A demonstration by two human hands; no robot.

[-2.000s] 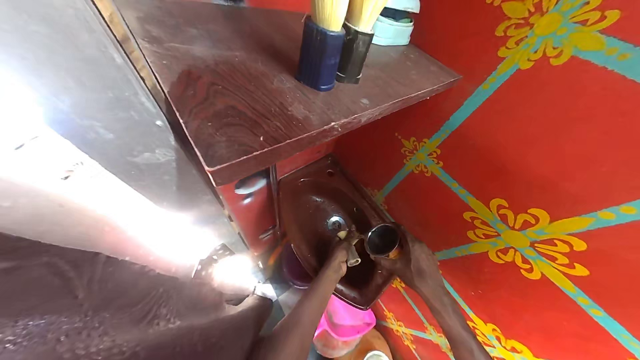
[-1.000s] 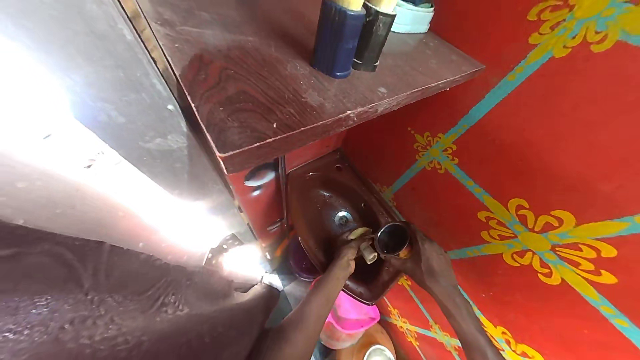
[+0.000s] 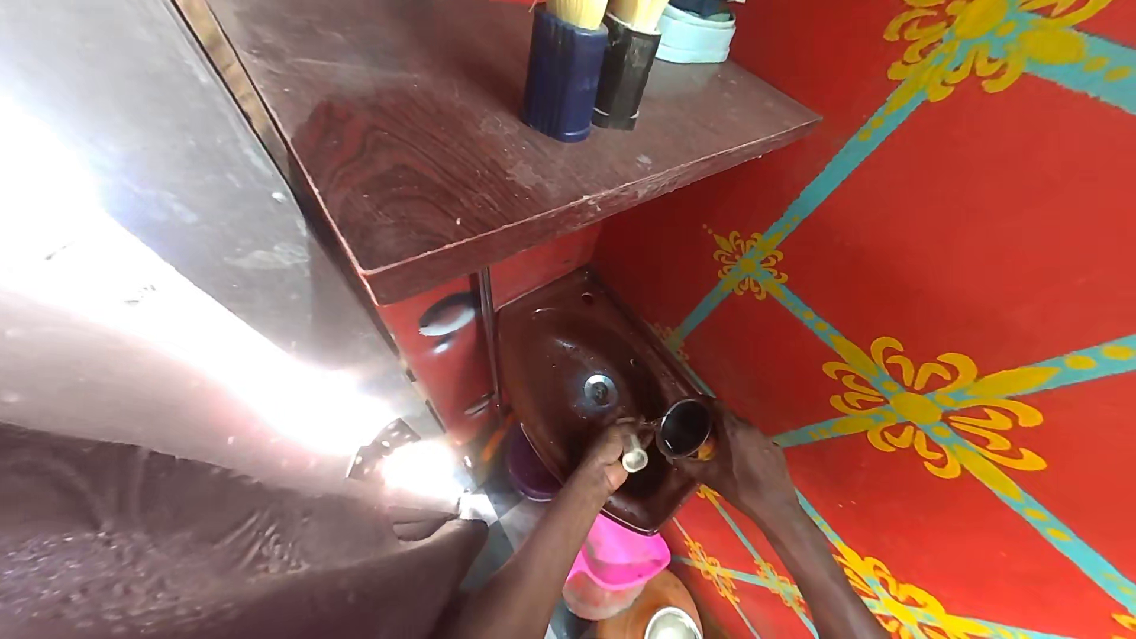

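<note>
Over a dark brown corner washbasin (image 3: 568,364), my left hand (image 3: 611,457) grips a small pale tube-like object (image 3: 635,455) with a round end; what kind of thing it is, I cannot tell. Close to its right, my right hand (image 3: 745,461) holds a round cup-like vessel (image 3: 685,428) with a dark inside, its mouth facing up toward the camera. The metal drain (image 3: 600,390) shows just above my left hand. My fingertips are partly hidden behind both objects.
A brown wood-grain shelf (image 3: 426,160) juts over the basin, bearing blue (image 3: 565,80) and black (image 3: 627,75) holders. A red painted wall (image 3: 976,266) rises at the right. Below stand a pink container (image 3: 617,555) and a metal vessel (image 3: 672,624). A grey panel (image 3: 177,177) is at the left.
Both hands stay over the basin with the same objects in them. The pale object's round end has turned to face the camera more. The view has shifted slightly.
</note>
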